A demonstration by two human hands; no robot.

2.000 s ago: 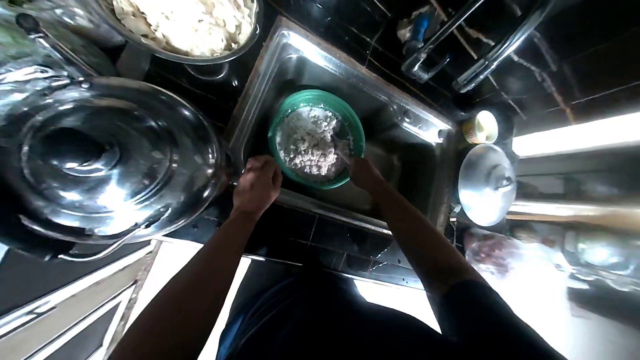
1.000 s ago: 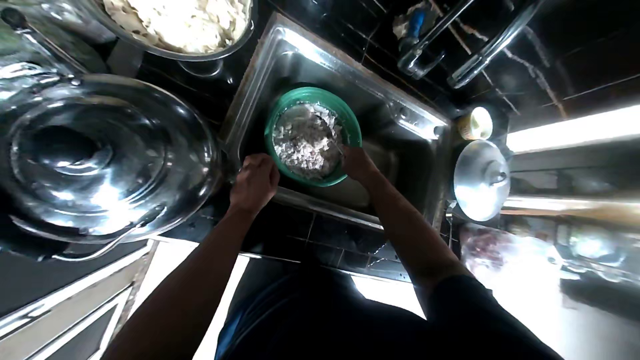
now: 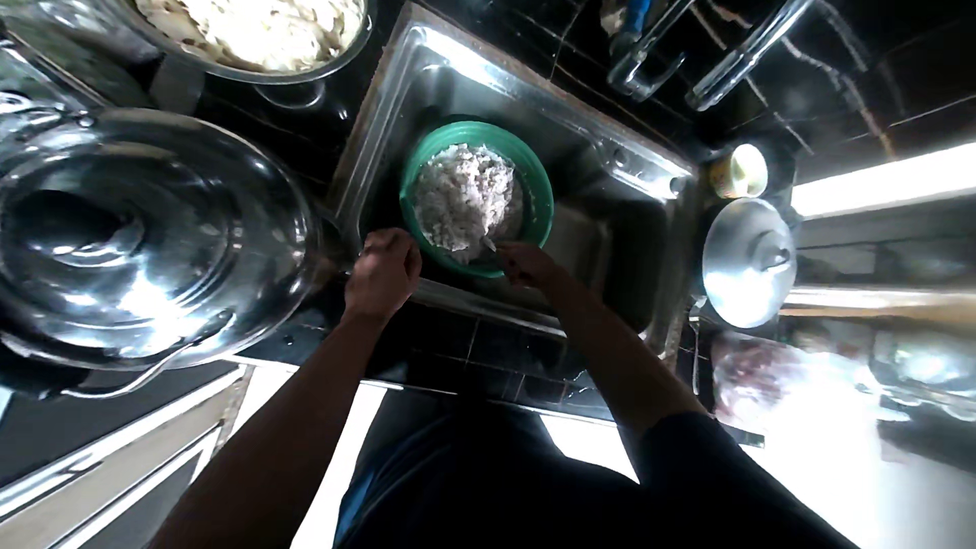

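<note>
A round green plastic bowl (image 3: 540, 191) with a pale, crumbly, wet-looking mixture (image 3: 469, 194) in it is in the left part of the metal sink (image 3: 621, 194). My left hand (image 3: 383, 273), its fingers curled, is at the bowl's lower left rim; whether it grips the rim is hard to tell. At the lower right rim my right hand (image 3: 528, 264) is closed around a thin metal utensil (image 3: 489, 243), whose visible part reaches into the mixture. The rest of the utensil is hidden by the hand and the mixture.
A large lidded metal pot (image 3: 259, 229) stands left of the sink. Behind it is a metal bowl of pale sliced food (image 3: 267, 34). Faucets (image 3: 751, 53) rise at the back right. A metal lid (image 3: 749, 263), a small tub (image 3: 740, 171) and a plastic bag (image 3: 755, 374) are on the right.
The mixture in the green bowl has changed shape and is now heaped toward the middle and left. My right hand has shifted slightly at the rim; my left hand stays beside the bowl.
</note>
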